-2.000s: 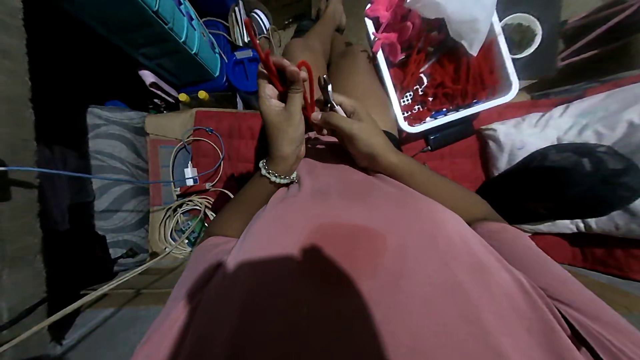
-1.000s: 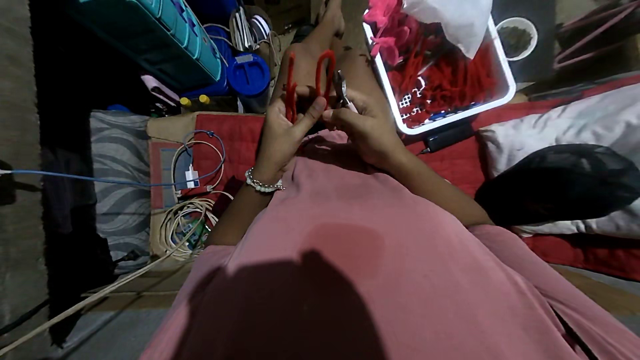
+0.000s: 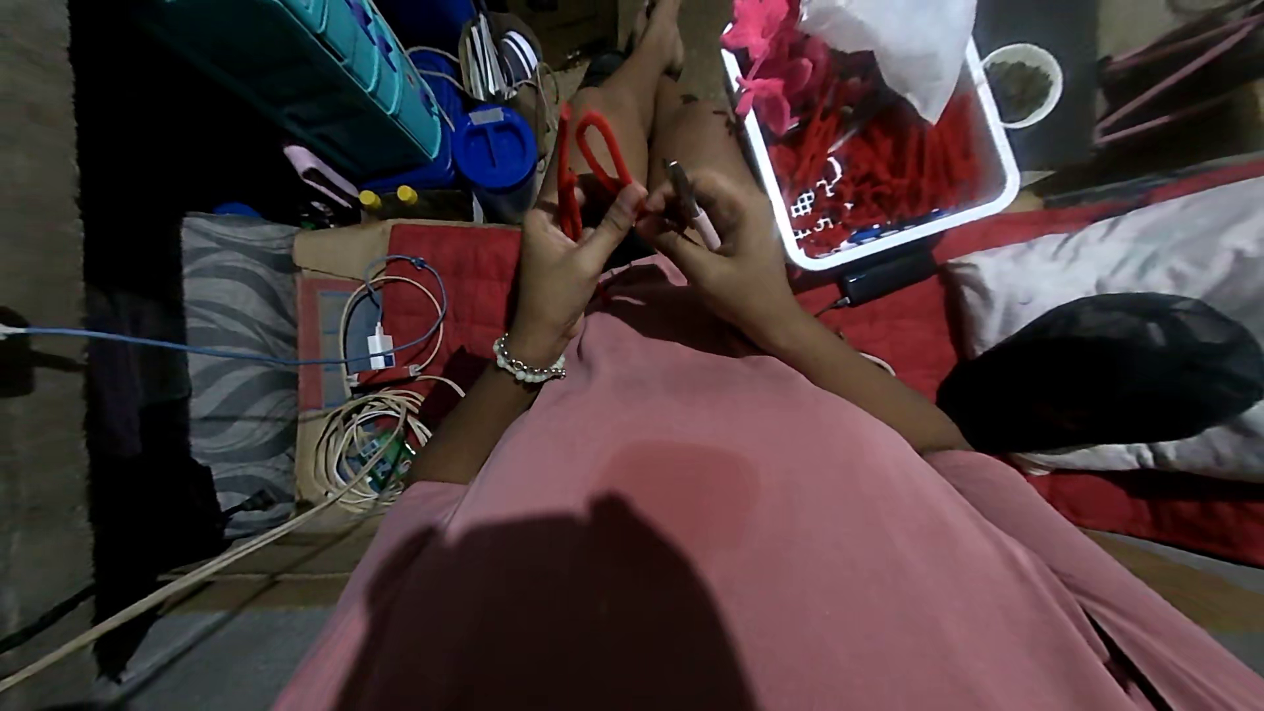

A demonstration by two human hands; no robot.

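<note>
My left hand (image 3: 568,262), with a beaded bracelet at the wrist, grips a red fuzzy stem, likely a pipe cleaner (image 3: 604,148), bent into a loop that stands up above the fingers. Close beside it, my right hand (image 3: 726,252) holds a slim tool with a dark tip and a pale handle (image 3: 705,227); its exact kind cannot be told. The fingertips of both hands nearly meet at the lower end of the red stem. Ahead on the right, a white plastic basket (image 3: 812,263) holds many red fuzzy pieces (image 3: 918,158), pink fuzzy flowers (image 3: 765,49) and a white plastic bag (image 3: 904,39).
Coiled cables (image 3: 341,444) and a white plug lie at the left on a red mat (image 3: 464,267). A teal crate (image 3: 326,89) and a blue lidded container (image 3: 494,148) stand ahead left. At the right are a white cup (image 3: 1052,94), a black device (image 3: 889,276) and a black bag (image 3: 1106,375).
My left hand has turned, and the red stem has gone from widely spread to a narrower, upright loop. My right hand still holds the slim tool close by.
</note>
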